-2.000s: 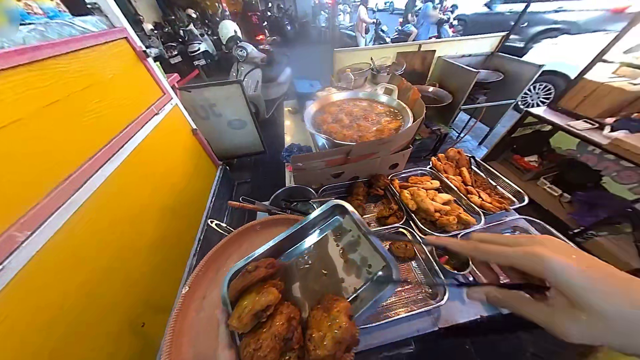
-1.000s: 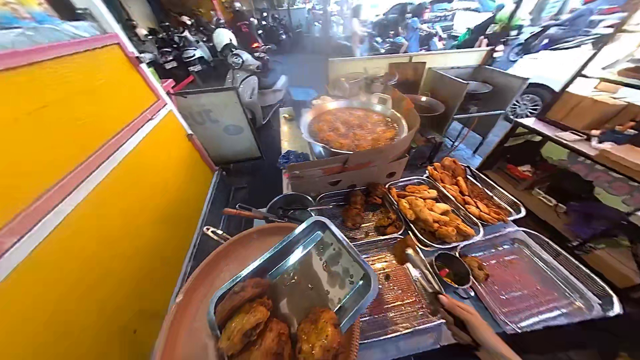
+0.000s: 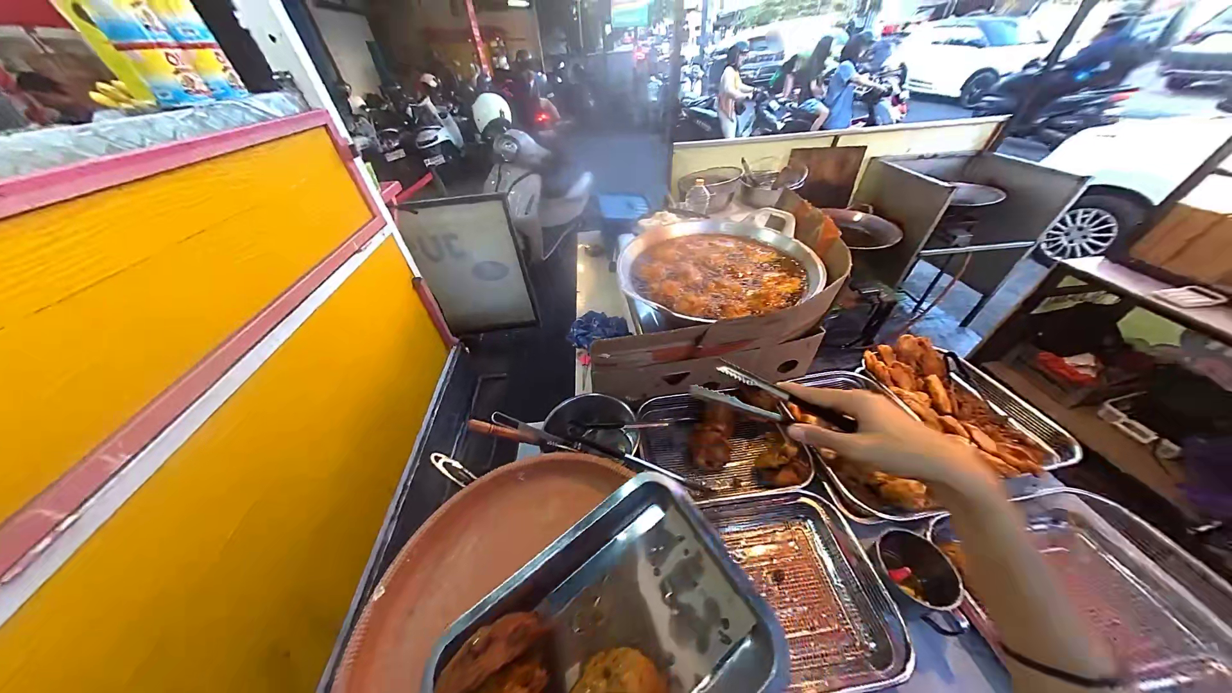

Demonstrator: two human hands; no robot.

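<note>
My right hand (image 3: 866, 433) is closed around black-handled metal tongs (image 3: 760, 395); their parted tips point left, over a wire-rack tray (image 3: 674, 462) of dark fried pieces (image 3: 710, 441). Below at the centre, a metal tray (image 3: 664, 577) holds several browned fried pieces (image 3: 616, 671) at its lower left end. It overlaps a round terracotta-coloured tray (image 3: 481, 520). My left hand is outside the picture. Under my right forearm stands a metal cup (image 3: 919, 568) with food bits in it. Golden fried food (image 3: 953, 404) fills the trays at the right.
Beyond the trays, a large wok (image 3: 722, 274) of bubbling oil and food stands behind a cardboard shield (image 3: 707, 351). A dark pot (image 3: 589, 423) with utensils sits left of the rack tray. A yellow panel (image 3: 192, 366) bounds the left side. Another rack tray (image 3: 808, 587) lies near the front.
My right hand has moved up and left with the tongs, from beside the metal cup to above the rack tray near the wok. The metal tray sits lower in view.
</note>
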